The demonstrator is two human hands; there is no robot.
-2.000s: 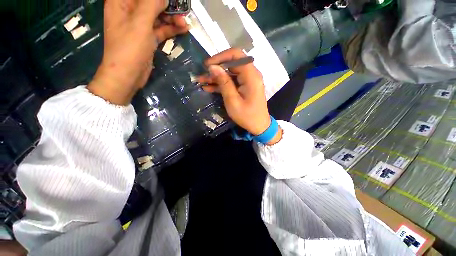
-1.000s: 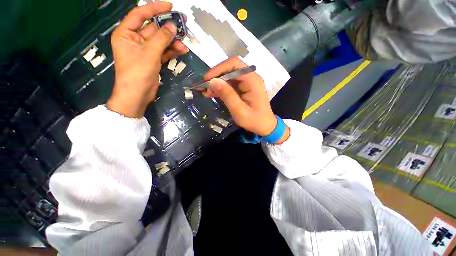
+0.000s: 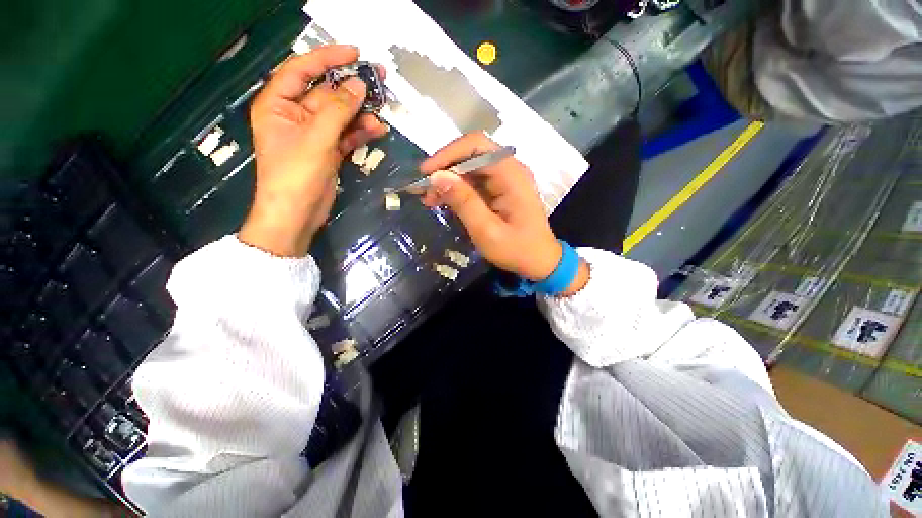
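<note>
My left hand point(image 3: 303, 142) holds a small housing point(image 3: 366, 85) with a silver rim between thumb and fingers, above the top of the parts tray. My right hand point(image 3: 490, 207) holds slim grey tweezers point(image 3: 470, 165), pointing left. Their tips are close to a small cream flex part point(image 3: 392, 201) over the glossy dark parts tray point(image 3: 404, 298); I cannot tell whether they touch it. Other cream parts lie in pairs on the tray, such as the pair point(image 3: 451, 264) right of its middle. A blue wrist strap point(image 3: 562, 271) is on my right wrist.
A black housing tray point(image 3: 61, 293) is at left, with housings in its lower pockets. A white adhesive sheet point(image 3: 536, 152) with a grey stepped patch lies beyond my hands. A yellow round piece point(image 3: 486, 53) is on the bench. Another person's sleeve point(image 3: 849, 61) is upper right, above wrapped cartons point(image 3: 809, 283).
The view has shifted, so more of the housing tray shows. My left hand has brought the housing down fully into view. The tweezers and right hand stay low over the parts tray.
</note>
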